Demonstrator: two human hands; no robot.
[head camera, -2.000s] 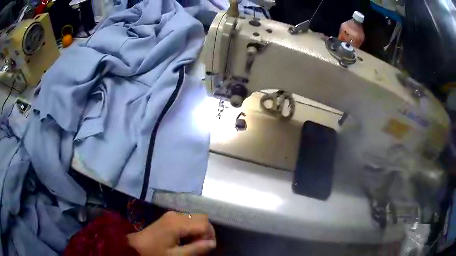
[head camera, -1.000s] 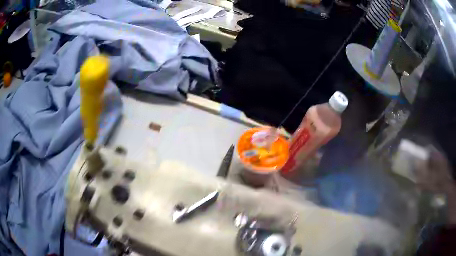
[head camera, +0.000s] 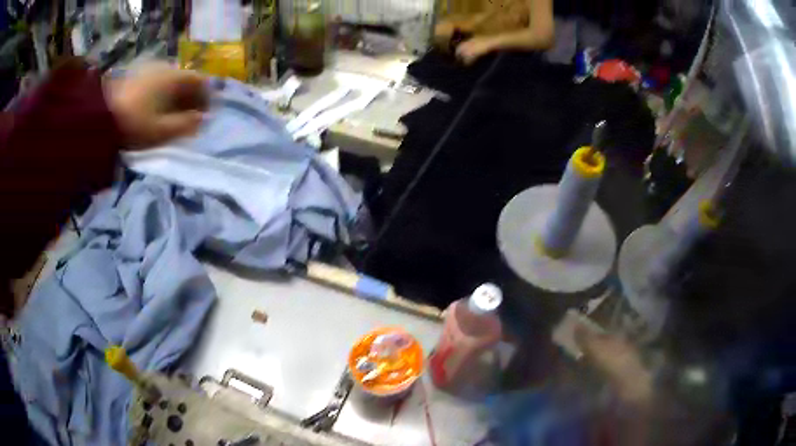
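Observation:
Light blue fabric (head camera: 157, 261) lies crumpled on the table at the left. My left hand (head camera: 161, 106), in a dark red sleeve, is over the far part of the fabric at upper left. It is blurred, and whether it grips cloth cannot be told. A blurred skin-toned shape at lower right looks like my right hand (head camera: 615, 359); its fingers are unclear. The sewing machine arm (head camera: 218, 424) shows at the bottom edge, with a yellow-handled screwdriver (head camera: 122, 362) at its left end. The needle area is out of view.
An orange-lidded cup (head camera: 387, 361) and a pink bottle (head camera: 467, 339) stand behind the machine. Thread cones (head camera: 572, 205) stand on discs at right. Dark cloth (head camera: 489, 165) covers the back. Another person's hand (head camera: 476, 48) rests at its far edge.
The view has shifted up and back, so the machine sits lower in the picture. My left hand has come in over the fabric at upper left. The other person's hand now shows.

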